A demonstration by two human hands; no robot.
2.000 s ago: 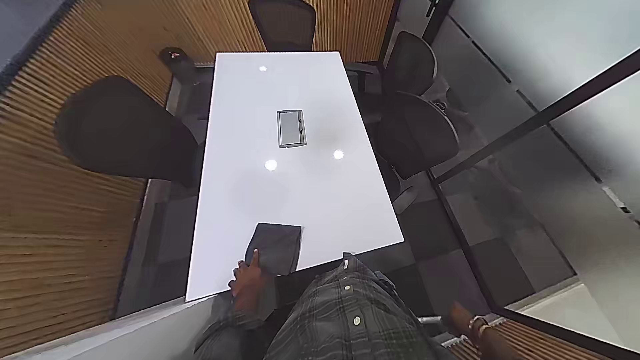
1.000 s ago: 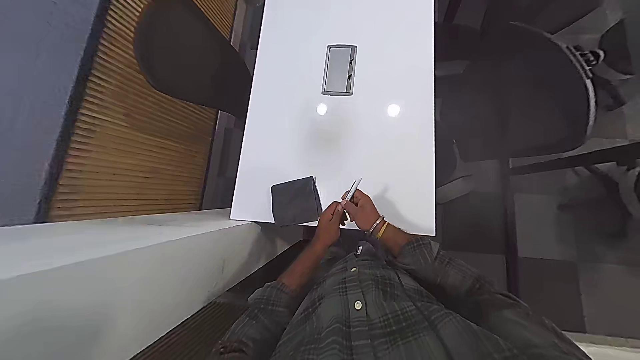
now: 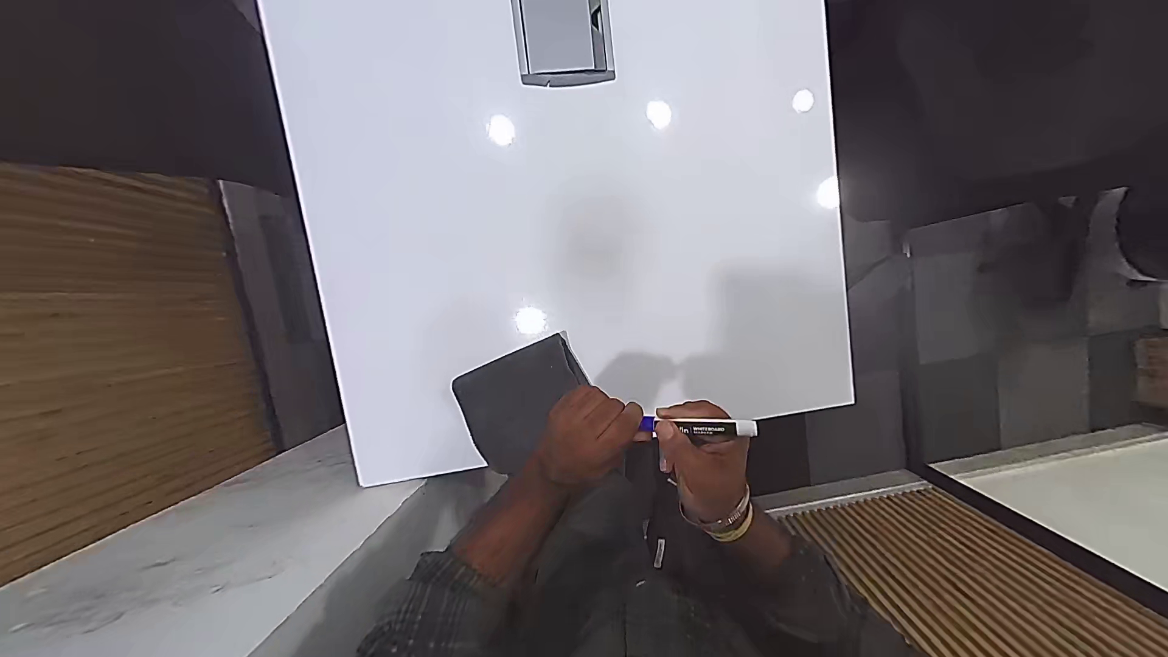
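Note:
A whiteboard marker [image 3: 707,427] with a white barrel, black label and blue cap end lies level between my two hands at the near edge of the white table [image 3: 438,228]. My right hand [image 3: 707,465] grips its barrel, with bracelets on the wrist. My left hand [image 3: 589,433] is closed around the blue cap end. Just beside and partly behind my left hand, a dark grey flat case or notebook [image 3: 516,401] rests on the table, tilted, reaching the near edge.
A grey rectangular socket box [image 3: 561,41] is set in the tabletop ahead. A pale ledge [image 3: 182,557] runs at the lower left beside a slatted wooden wall [image 3: 119,356]. Dark chairs flank the table.
My left hand was on the dark case two seconds ago; one second ago both hands met at the marker, which pointed upward. Now the marker lies sideways. The view has moved closer to the table.

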